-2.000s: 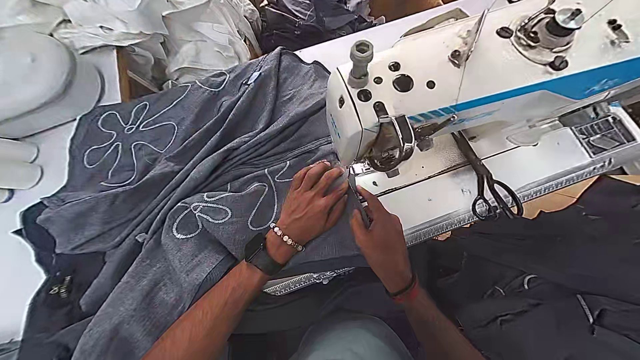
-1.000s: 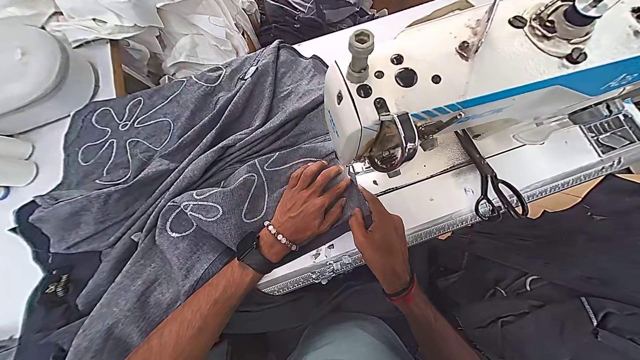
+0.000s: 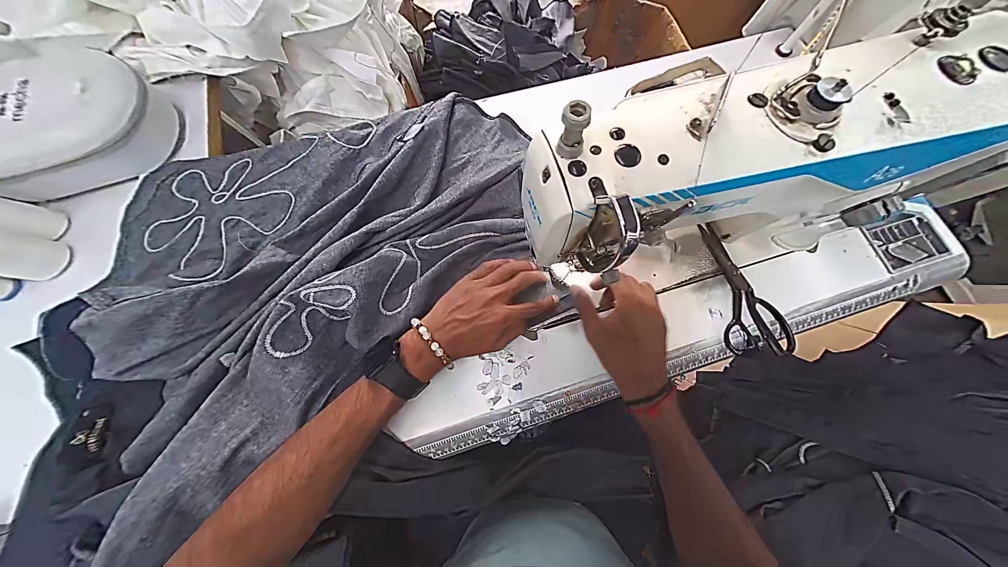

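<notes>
A grey knit garment (image 3: pixel 346 220) with white looped stitching lies bunched to the left of a white sewing machine (image 3: pixel 622 181), one edge of it near the presser foot. My left hand (image 3: pixel 492 307), with a beaded bracelet and a dark watch, rests on this cloth just left of the needle area, its fingers bent. My right hand (image 3: pixel 626 331) is raised to the right of the presser foot, thumb toward the left hand, fingertips by a small greyish piece under the machine head. Whether it holds that piece I cannot tell. The needle tip is hard to make out.
Black-handled scissors (image 3: pixel 744 291) lie on the machine bed at right. Dark cloth (image 3: pixel 882 425) fills the lower right. White cloth (image 3: pixel 339 63) and dark scraps (image 3: pixel 504 51) are heaped behind. Pale round templates (image 3: pixel 67 118) sit at upper left, and clippings (image 3: pixel 504 374) lie near the ruler edge.
My right hand has come up toward the machine head, away from the cloth edge it was at. My left hand stays on the garment. More of the bed's front shows between the hands.
</notes>
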